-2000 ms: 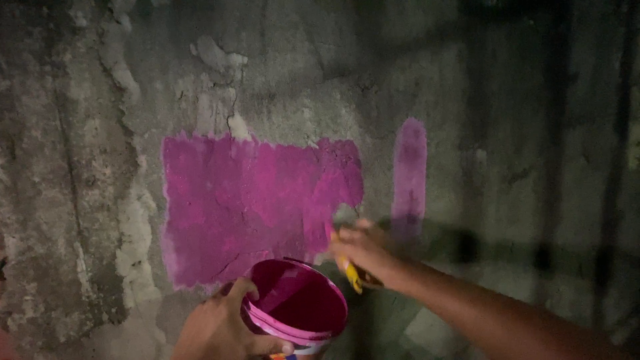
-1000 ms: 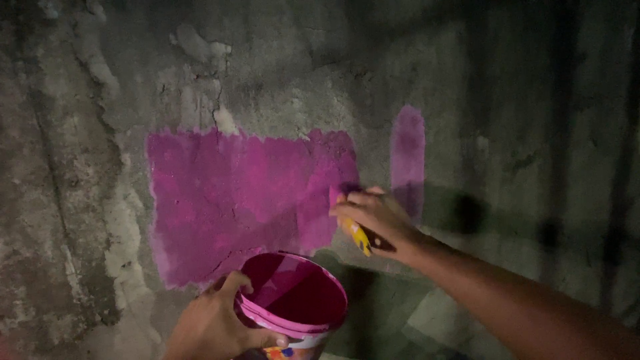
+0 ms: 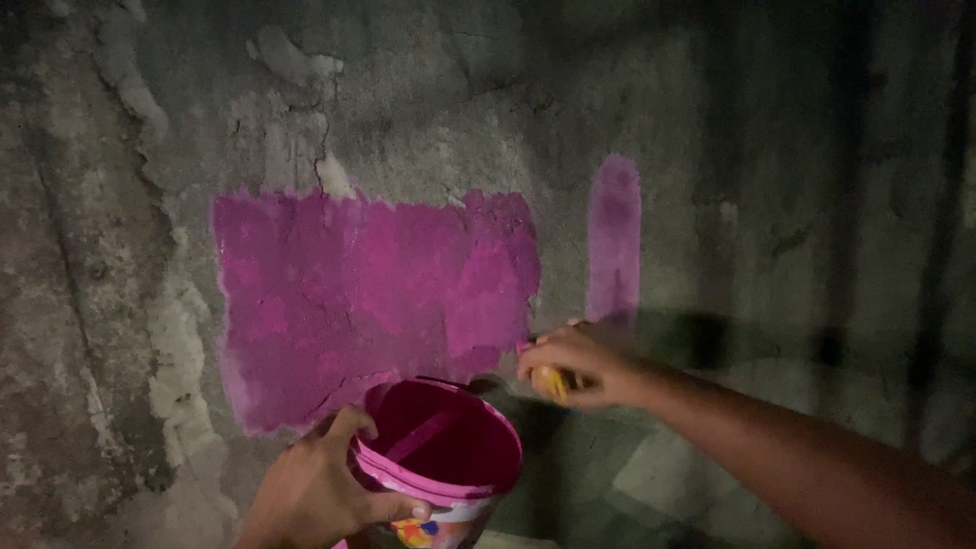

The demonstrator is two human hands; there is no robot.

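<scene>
My left hand [image 3: 324,484] grips the rim and side of a plastic paint bucket [image 3: 438,490], tilted with its mouth towards me and magenta paint inside. In my right hand [image 3: 579,366] is a paintbrush with a yellow handle [image 3: 550,383]; its bristles are mostly hidden by my fingers, near the lower right edge of a wide magenta paint patch [image 3: 381,282]. A separate, paler upright stripe of paint [image 3: 614,236] stands to the right of the patch, just above my right hand.
The rough concrete wall [image 3: 457,99] fills the view, with cracks and flaking plaster [image 3: 183,366] at the left. Dark shadows fall across its right side. A pale patch [image 3: 663,476] shows low on the right, below my forearm.
My right hand with the brush has moved lower along the right edge of the magenta patch. My left hand still holds the bucket below it.
</scene>
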